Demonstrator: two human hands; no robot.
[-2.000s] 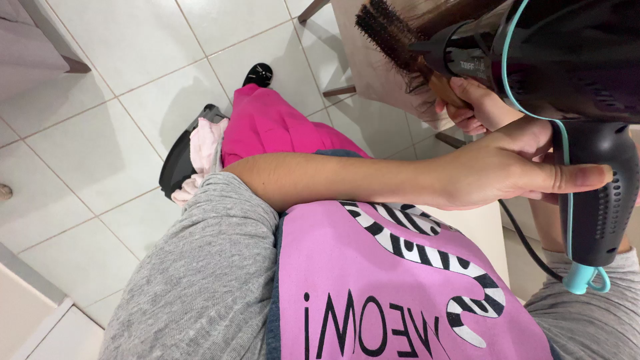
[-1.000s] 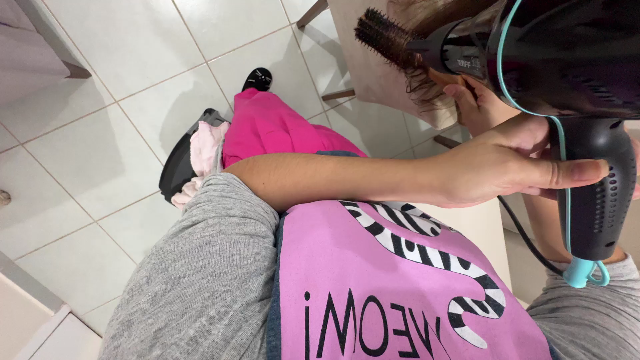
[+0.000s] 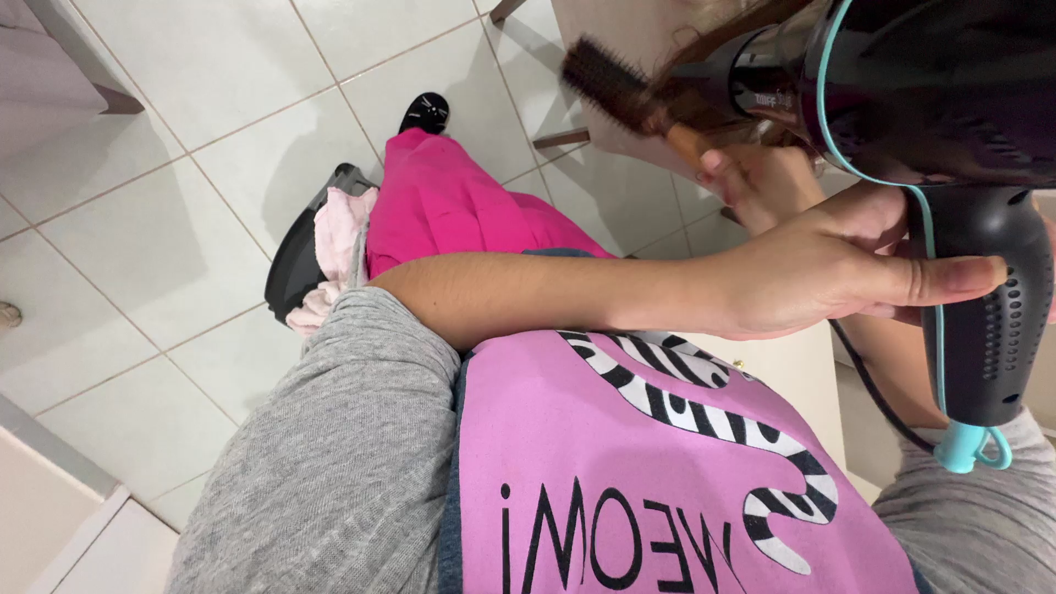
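Observation:
My left hand [image 3: 874, 264] is closed around the handle of a black hair dryer [image 3: 982, 305] with turquoise trim at the upper right. The dryer's nozzle [image 3: 701, 91] points left. Behind and below the barrel, my right hand [image 3: 763, 186] grips the wooden handle of a round hairbrush [image 3: 610, 87] with dark bristles. Brown hair [image 3: 726, 37] lies by the brush and nozzle, partly hidden by the dryer. A black cord [image 3: 879, 396] runs down from behind my left hand to the dryer's turquoise end loop [image 3: 978, 445].
Below are my grey sleeves, a pink printed top [image 3: 627, 462] and bright pink trousers [image 3: 462, 198]. A black slipper [image 3: 426, 113] rests on the tiled floor [image 3: 247, 157]. A dark container with pale pink cloth [image 3: 338, 231] stands beside my leg. Furniture legs [image 3: 561, 139] show near the top.
The hairbrush, in my right hand, has shifted and turned slightly, and the hair around it has moved. The dryer stays in my left hand in nearly the same place.

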